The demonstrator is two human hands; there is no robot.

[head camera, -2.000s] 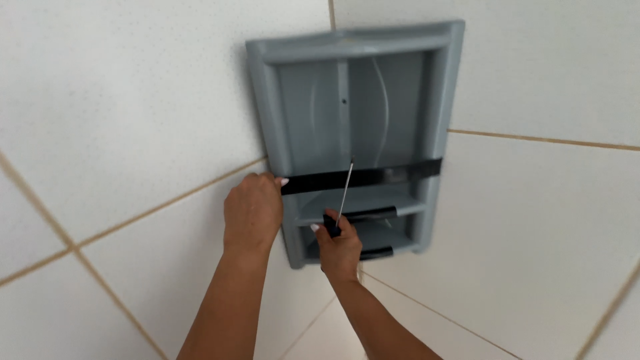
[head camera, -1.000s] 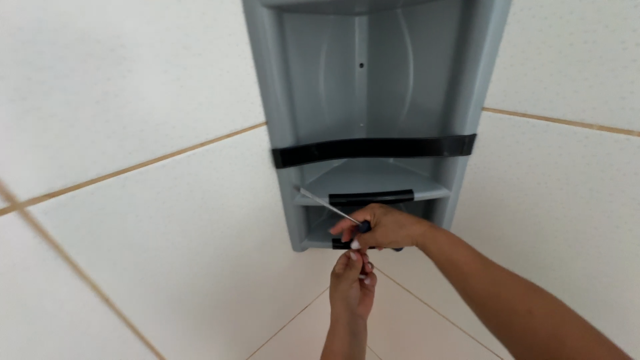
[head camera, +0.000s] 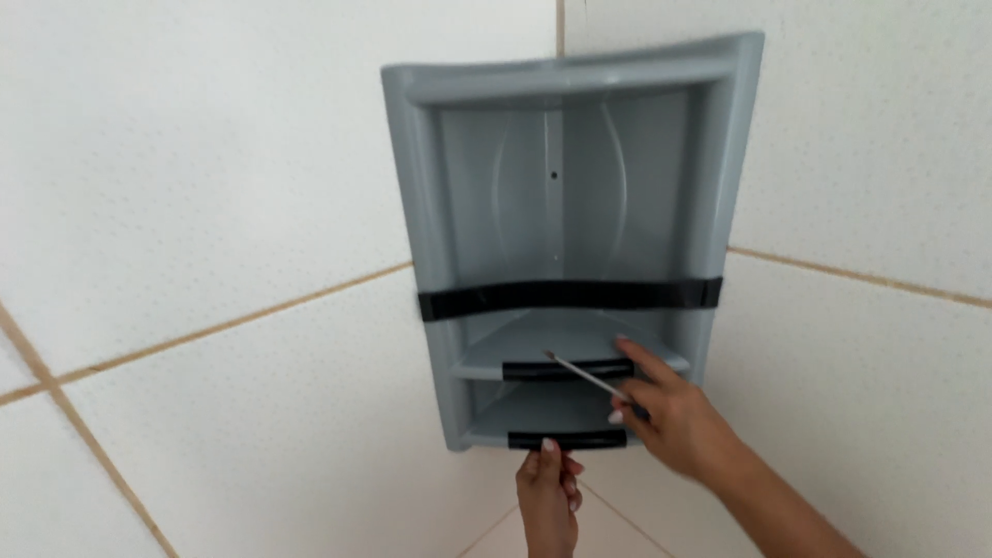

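Note:
A grey plastic corner shelf unit [head camera: 740, 155] is set in the corner of a tiled wall. A wide black strip [head camera: 573, 295] crosses its front, and shorter black strips cover the edges of the middle shelf [head camera: 568, 370] and the bottom shelf [head camera: 570, 441]. My right hand [head camera: 674, 418] holds a screwdriver [head camera: 593, 378], its shaft pointing up and left across the middle shelf's edge; the index finger reaches over that shelf. My left hand [head camera: 549, 488] is at the bottom shelf's black strip, thumb up against it and fingers curled below. Whether it holds anything is hidden.
White wall tiles [head camera: 232, 155] with tan grout lines [head camera: 232, 322] surround the unit on both sides. A small dark hole [head camera: 554, 176] shows in the unit's back at the inner corner.
My left hand has left the left end of the wide black strip and is now at the bottom edge. My right hand has moved to the unit's right side, still holding the screwdriver.

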